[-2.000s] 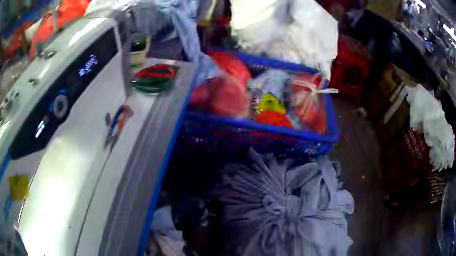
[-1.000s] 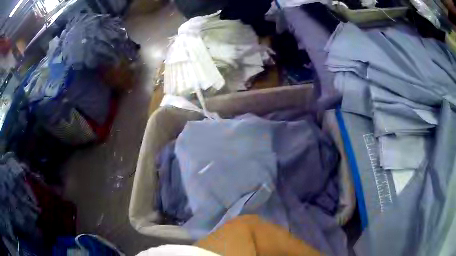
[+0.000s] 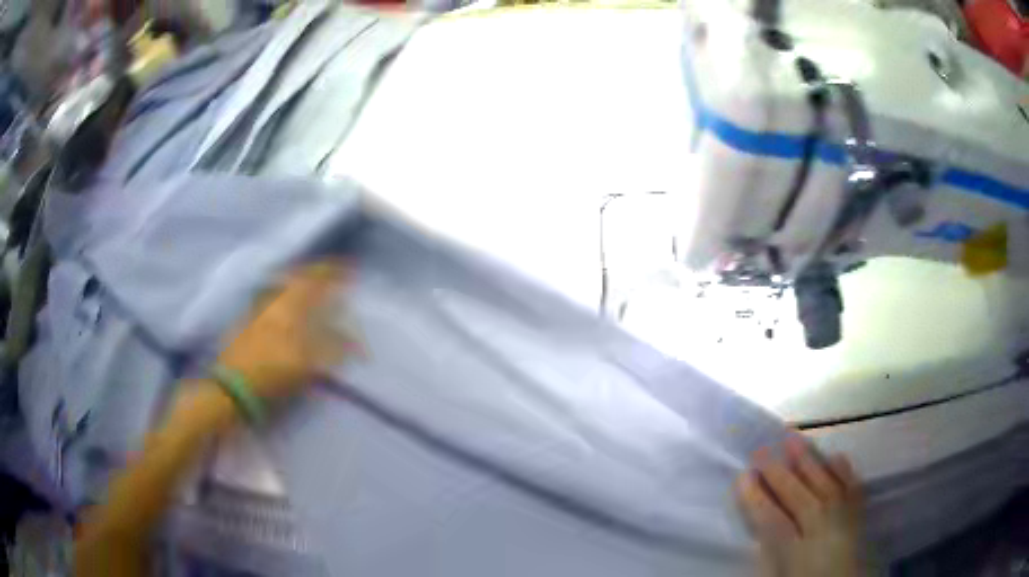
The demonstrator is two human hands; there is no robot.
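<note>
A large blue-grey garment panel lies across the table, with a darker folded band along its far edge, in front of the sewing machine. My left hand, blurred, with a green band at the wrist, is over the panel's left part; whether it grips the cloth is not clear. My right hand is at the panel's right end, fingers curled over its corner at the table's front. The panel lies short of the presser foot area, apart from it.
More layered blue-grey pieces lie at the back left of the table. A stubby grey cylinder hangs beside the needle area. A printed ruler strip shows at the front left edge. Something red is at the top right.
The view has swung from the machine's right side, then the cloth-filled bin at the left, to the table and machine head. Both hands and the spread panel are now in view.
</note>
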